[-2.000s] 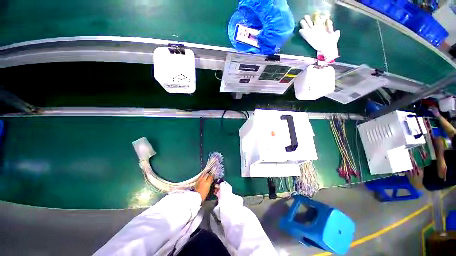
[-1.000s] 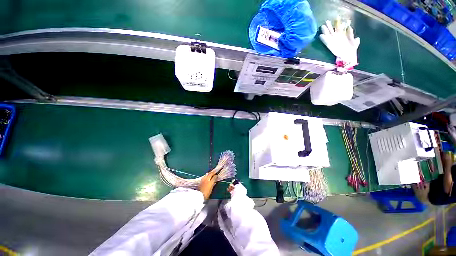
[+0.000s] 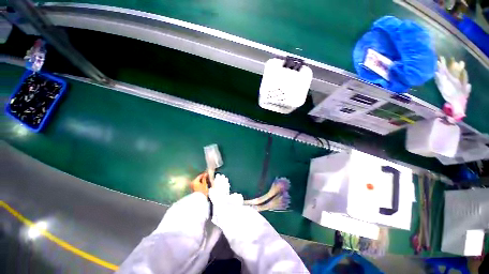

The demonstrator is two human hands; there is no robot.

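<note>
The bundle of cut wires lies on the green bench in front of me, its frayed pale end to the right. A whitish translucent piece is at its other end, pointing up the bench. My left hand, bare, is at the bundle just below that piece, its fingers around the wires. My right hand, in a white glove, is right beside it over the bundle and hides the wires under it. The grip of the right fingers is blurred and cannot be made out.
A white machine with a black handle stands to the right, with wires at its front. More leads and another machine are farther right. A blue parts bin is at the far left. A blue stool is below the bench.
The view has swung left, bringing the blue bin fully in. Both hands have moved from the frayed end of the bundle to the end with the translucent piece and are now together.
</note>
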